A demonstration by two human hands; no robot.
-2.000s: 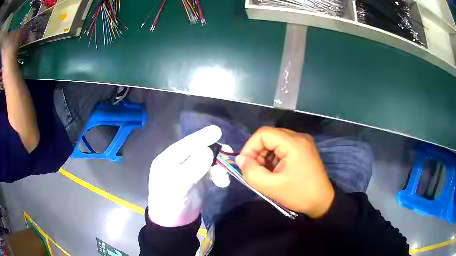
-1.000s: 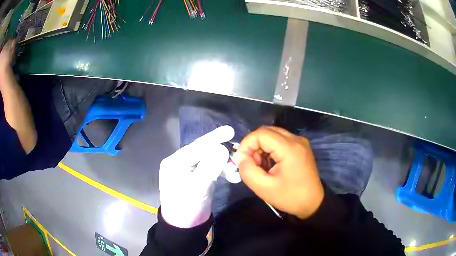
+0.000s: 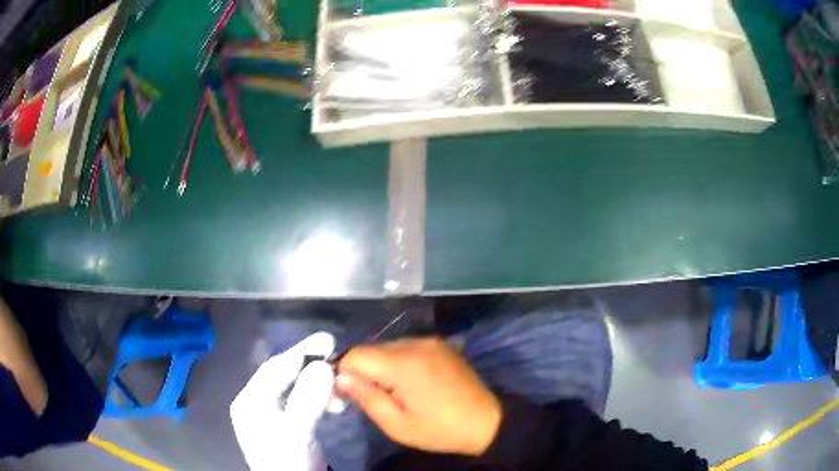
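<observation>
My left hand (image 3: 281, 400), in a white glove, pinches a small dark connector housing (image 3: 316, 362), mostly hidden by the fingers, over my lap. My bare right hand (image 3: 419, 391) meets it at the fingertips, closed on something at the housing. A thin wire (image 3: 390, 325) sticks out above the right hand; its colour is hard to tell. The other wires of the harness are hidden. The off-white compartment tray (image 3: 552, 120) stands on the bench with white wires (image 3: 396, 64), black wires (image 3: 575, 60) and a strip of red wires at its far side.
Wire harnesses (image 3: 230, 110) lie on the green bench (image 3: 570, 202) left of the tray. A tape strip (image 3: 406, 212) runs to the bench edge. A neighbour's tray (image 3: 64, 120) and a person's arm (image 3: 20, 354) are at left. Blue stools (image 3: 161, 354) stand either side; dark wires lie far right.
The view has swung up and right, showing more of the tray and harnesses. My hands sit lower in view, still together. The wires trailing below my right hand no longer show.
</observation>
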